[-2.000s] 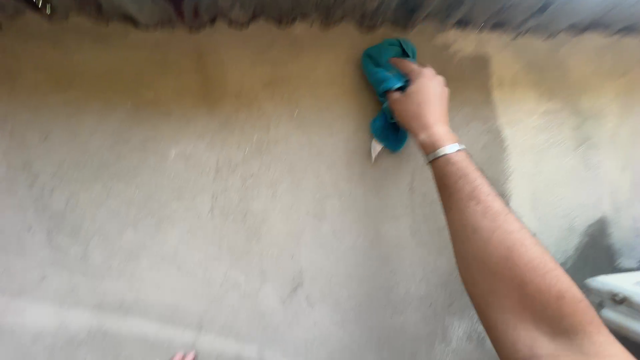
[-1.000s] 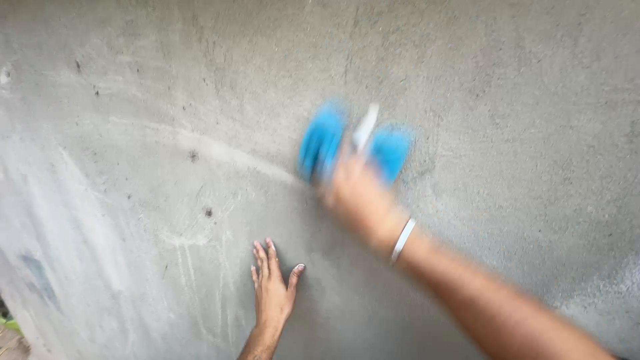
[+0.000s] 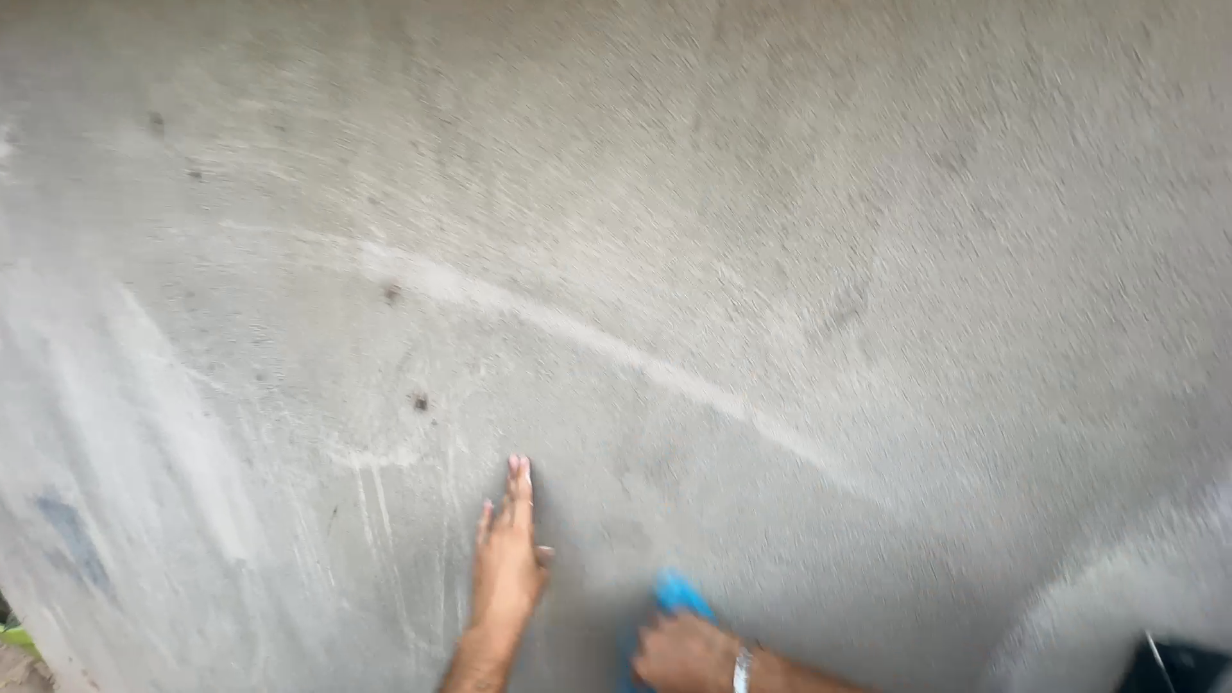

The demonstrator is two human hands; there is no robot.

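A grey plastered wall [image 3: 770,289] with a pale curved streak fills most of the head view. My left hand [image 3: 510,563] rests against it at the lower middle, its fingers pointing up and holding nothing. To the right of it, near the bottom edge, my right hand [image 3: 685,654] grips a blue cloth [image 3: 681,592]; a band shows at that wrist. The cloth is pressed close to the wall and is partly hidden behind the hand, and the picture is blurred there.
A dark object [image 3: 1179,666], not clear enough to name, shows at the bottom right corner. At the lower left edge are a bit of green leaf [image 3: 17,637] and brown ground [image 3: 19,669] beyond the wall's edge.
My right hand has moved down the wall with the blue cloth since one second ago. My left hand stays against the wall. The view has shifted down from the wall's top edge.
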